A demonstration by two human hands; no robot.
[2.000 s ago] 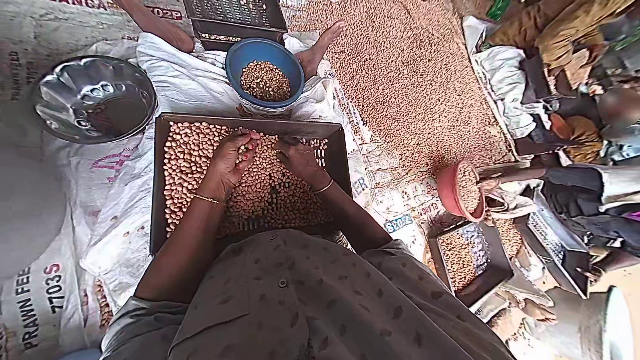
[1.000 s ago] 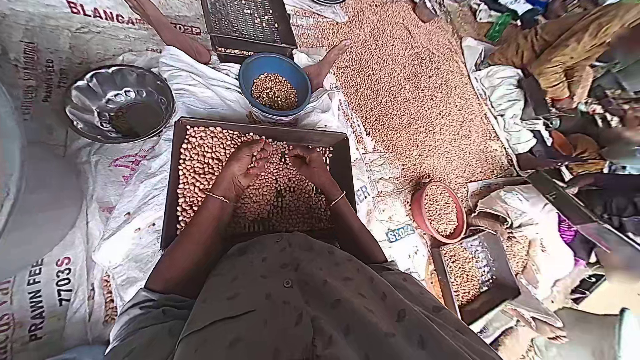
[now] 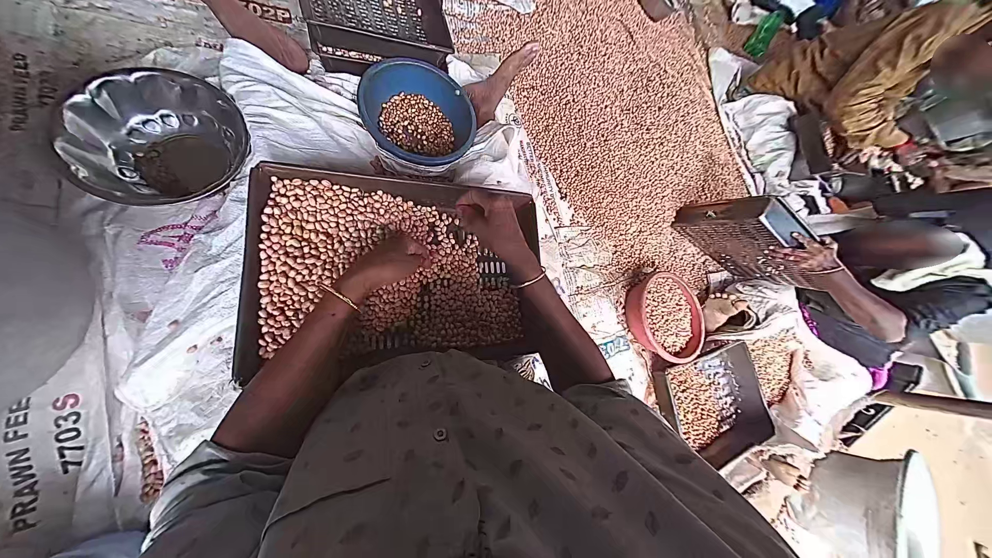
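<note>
A dark slotted tray (image 3: 252,271) lies in front of my body, covered with light brown nuts or kernels (image 3: 302,232). My left hand (image 3: 391,262) is low over the middle of the tray, fingers curled at the nuts; whether it holds any cannot be told. Above the tray's upper right part is my right hand (image 3: 492,221), its fingers bent together, their tips blurred. Slots of the tray show beside and below the hands. A blue plastic bowl (image 3: 372,116) partly filled with darker nuts stands just beyond the tray's far edge.
At the left sits a shiny metal basin (image 3: 85,147) on white woven sacks (image 3: 178,248). Another slotted tray (image 3: 380,23) is beyond the blue bowl. Nuts (image 3: 620,116) are spread on the ground. At right, a co-worker's hand (image 3: 814,252) holds a tray near a red bowl (image 3: 637,318).
My left hand has moved from the tray's far side down to its middle. The co-worker's slotted tray at the right is now raised and tilted over the spread nuts.
</note>
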